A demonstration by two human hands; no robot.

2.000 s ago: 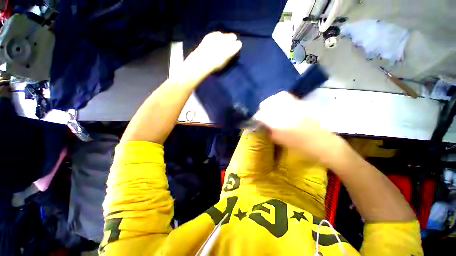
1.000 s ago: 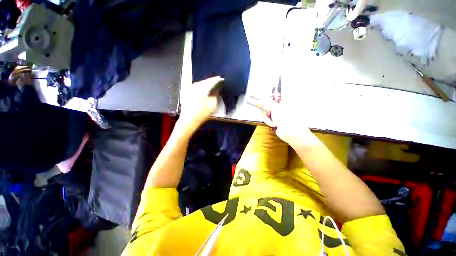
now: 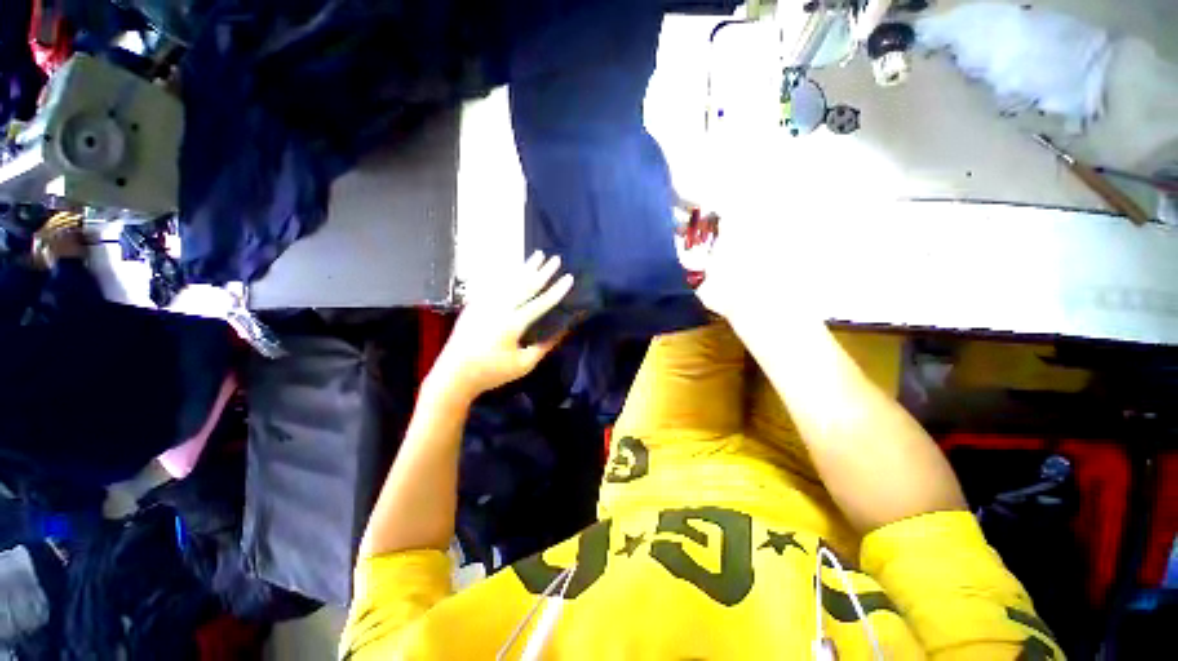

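A navy fabric panel lies on the pale table, its near end over the front edge with a darker band along the bottom. My left hand is at its lower left corner, fingers spread, thumb by the dark edge; a firm grip does not show. My right hand is at the panel's right edge, overexposed. It holds a small red thing, probably thread snips, whose blades I cannot make out.
A navy garment heap lies at left beside a grey-green machine. Machine parts, a white rag and a wooden-handled tool are at upper right. A dark grey bag stands below the table. Another person's hand shows at far left.
The panel, folded and lifted at first, now lies flatter and wider at the table edge. My left hand has opened and moved down from the cloth's upper part. The red thing shows more clearly.
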